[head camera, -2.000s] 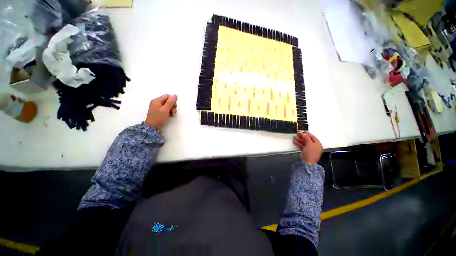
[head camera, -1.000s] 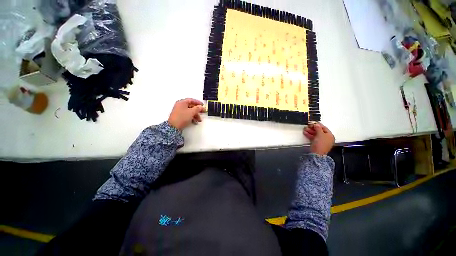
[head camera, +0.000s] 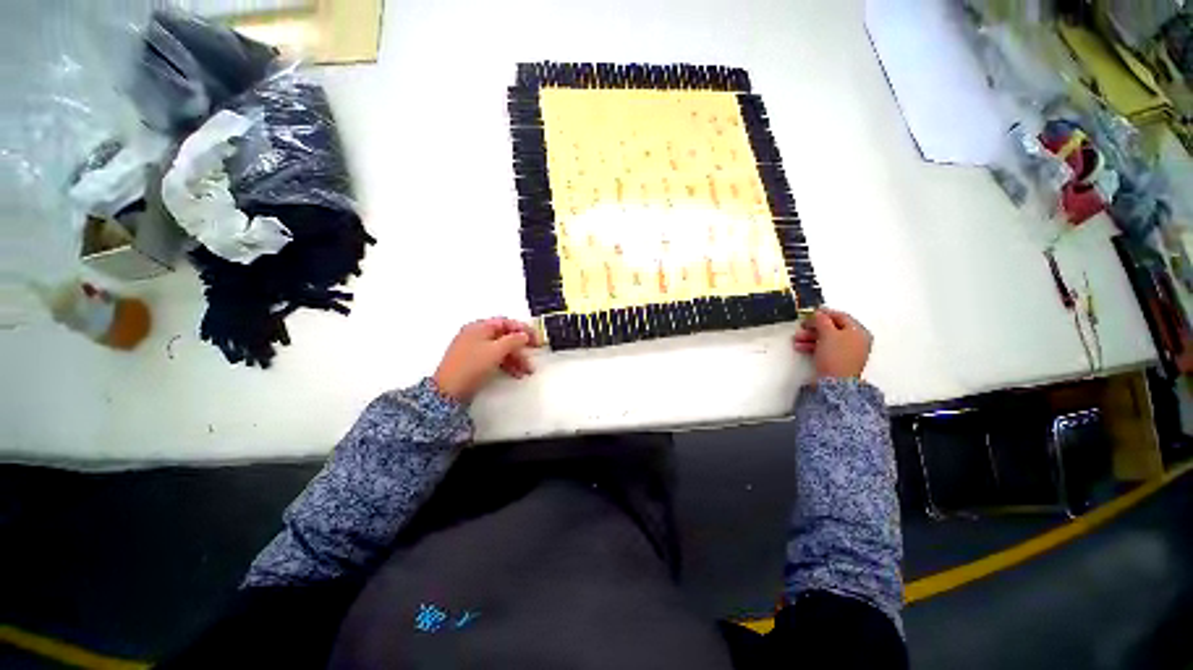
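Observation:
The yellow board (head camera: 661, 196) with rows of red-orange print lies flat on the white table, glare across its lower middle. Black tabs (head camera: 667, 321) line all four edges like a comb. My left hand (head camera: 487, 356) pinches the board's near left corner between thumb and fingers. My right hand (head camera: 833, 346) pinches the near right corner. The fingertips hide the very ends of both corners.
At left, loose black strips (head camera: 272, 282) lie under a clear plastic bag (head camera: 308, 144) with crumpled white tissue (head camera: 209, 196). A small open box (head camera: 124, 249) and a glue bottle (head camera: 98, 314) are beside them. Red-handled tool (head camera: 1079, 308) and white sheet (head camera: 926, 79) at right.
My left hand has moved right from the bare table to the near left corner. The board has turned slightly, its near edge now rising to the right. My right hand stays at its corner.

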